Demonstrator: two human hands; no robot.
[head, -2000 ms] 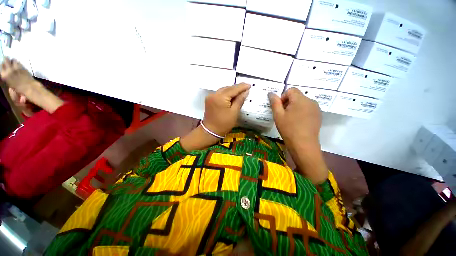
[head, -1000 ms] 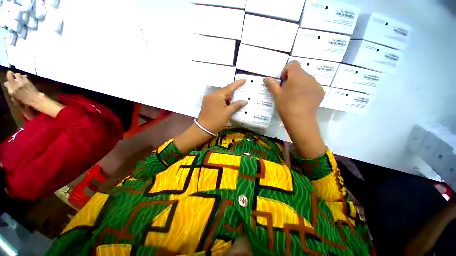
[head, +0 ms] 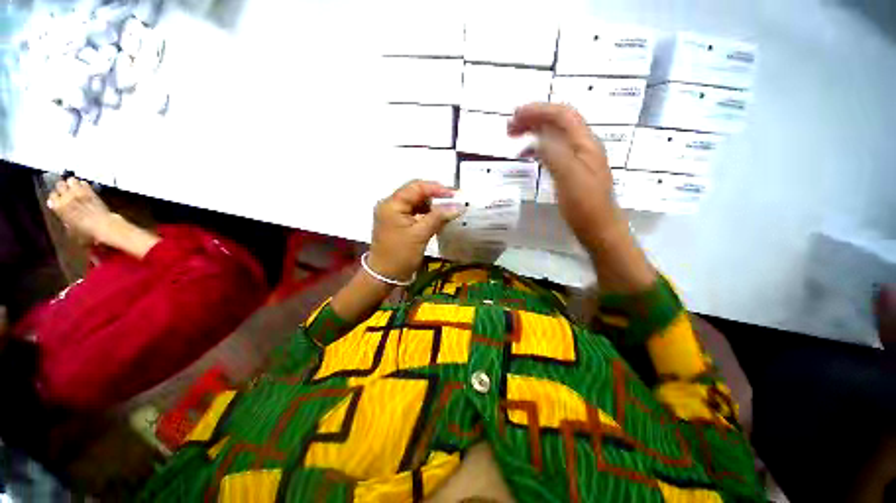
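White product boxes stand in stacked rows before me. The left boxes (head: 422, 126) have blank sides; the right ones (head: 671, 149) carry small black print and a dot. My left hand (head: 408, 224) pinches the left edge of a white printed label strip (head: 483, 216) between thumb and fingers, below a box with print on its side (head: 497, 178). The strip hangs at the table's front edge. My right hand (head: 568, 157) is raised in front of the boxes, slightly blurred, thumb and fingers apart. Whether a label clings to its fingertips cannot be told.
A pile of small white items (head: 108, 59) lies on the table at the far left. A person in a red sleeve (head: 147, 309) sits at the left. Blurred white boxes (head: 847, 275) stand at the right table edge. Red plastic (head: 196, 398) shows below the table.
My right hand has moved up from the strip and its fingers have spread. My left hand has closed on the strip's edge. The view has shifted, and the boxes look smaller.
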